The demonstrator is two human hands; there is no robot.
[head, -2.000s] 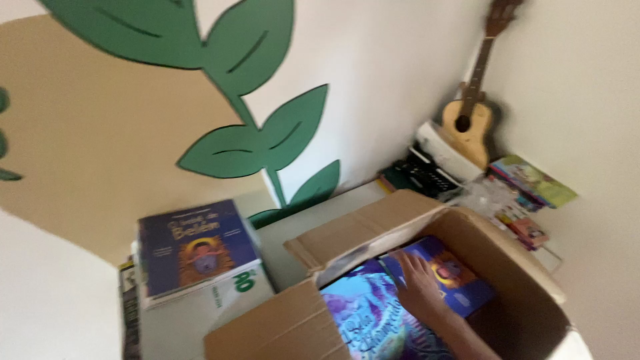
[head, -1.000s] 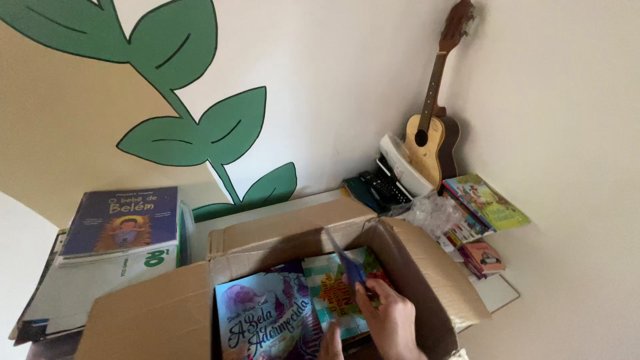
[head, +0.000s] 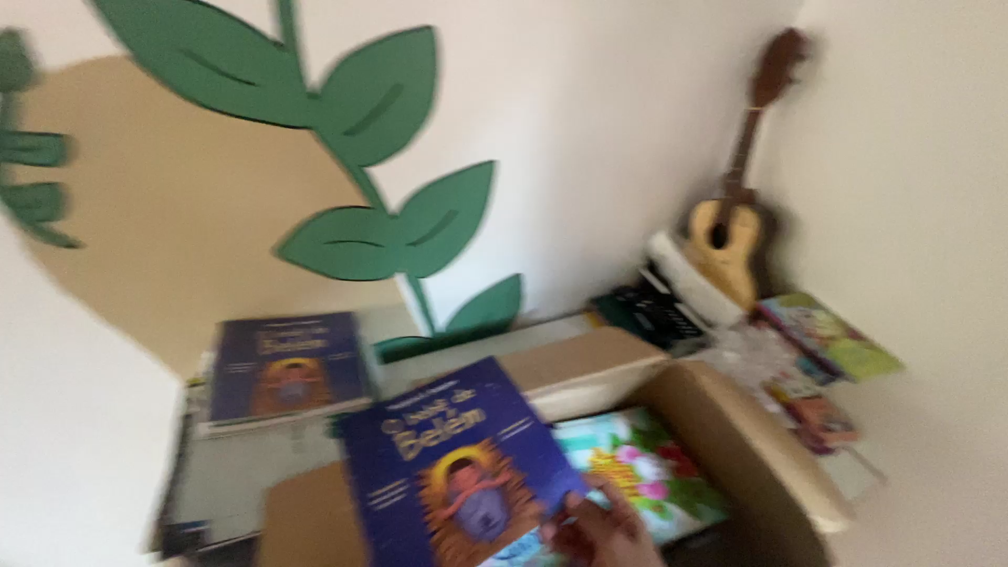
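My right hand (head: 602, 524) grips the lower right edge of a dark blue picture book (head: 465, 472), tilted above the left part of an open cardboard box (head: 740, 441). The book's cover has a baby on straw. Beneath and beside it in the box lies a colourful book with a flowered cover (head: 642, 476). Part of a light blue cover (head: 516, 549) shows below the held book. A like blue book (head: 291, 366) rests on the stack to the left. My left hand is not in view.
A small guitar-like instrument (head: 728, 236) leans in the corner behind a white container (head: 693, 279). Crumpled clear plastic (head: 748, 354) and several children's books (head: 835, 335) lie right of the box. Raised box flaps (head: 583, 358) edge the opening. A leafy plant is painted on the wall.
The blue book, held on edge over the box a second ago, is now turned cover up and moved left with my right hand. The view has shifted.
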